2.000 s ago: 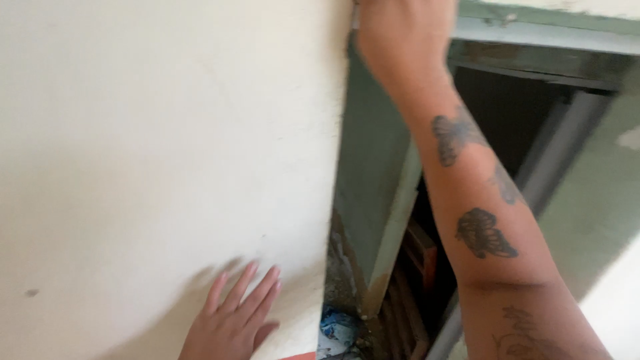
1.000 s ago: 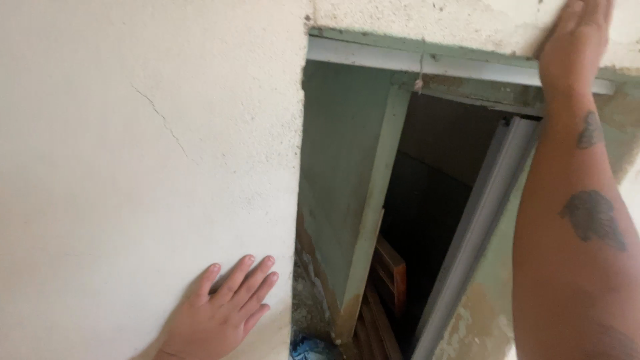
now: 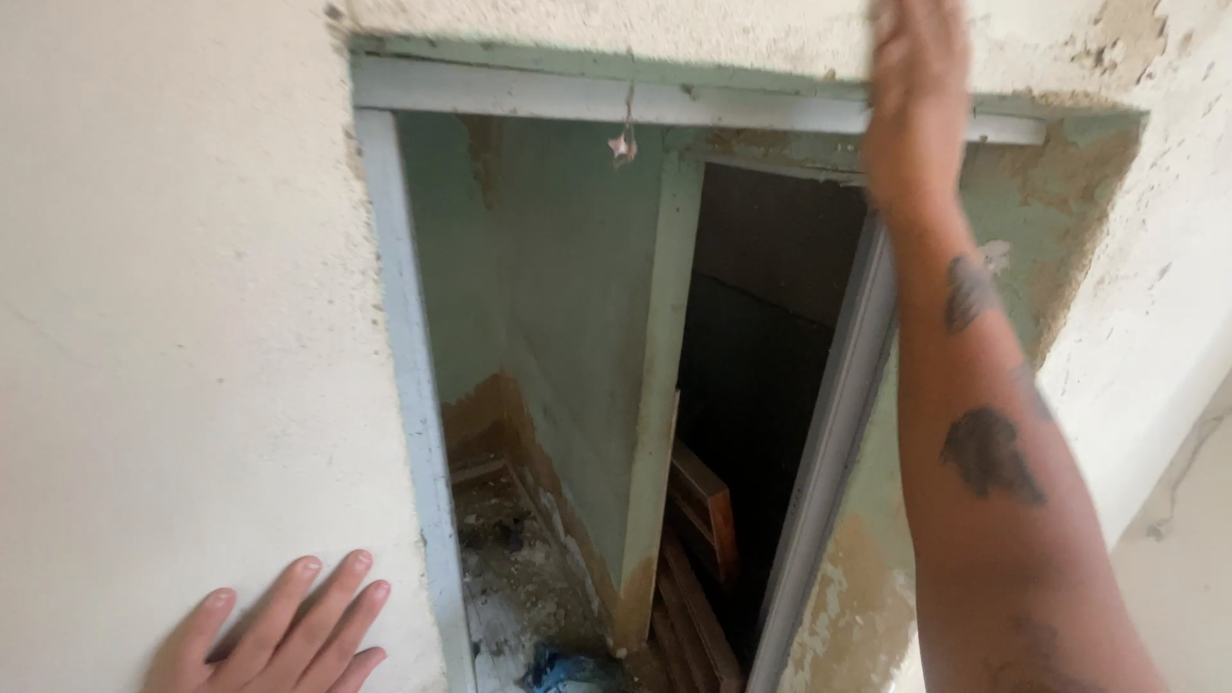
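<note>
My left hand (image 3: 289, 630) lies spread against the cream plastered wall (image 3: 212, 366) at lower left, left of a doorway. At the upper right, my right hand (image 3: 919, 87) is raised with the palm side toward the wall edge above the opening; it is blurred and its fingertips run out of the top of the view. Behind it runs a white door-frame header (image 3: 616, 96). A pale vertical frame post (image 3: 414, 385) lines the opening's left side. From the top edge a small star-shaped ornament (image 3: 623, 146) hangs on a string.
Inside, a green wall (image 3: 568, 289) with peeling paint stands over a debris-strewn floor (image 3: 529, 568). Blue plastic (image 3: 568, 671) lies low in the opening. Wooden pieces (image 3: 698, 616) lean in a dark inner doorway beside a grey metal-looking post (image 3: 828, 433).
My right hand has moved along the top of the opening, away from its left corner. My left hand stays on the wall. The view has shifted, showing more of the doorway.
</note>
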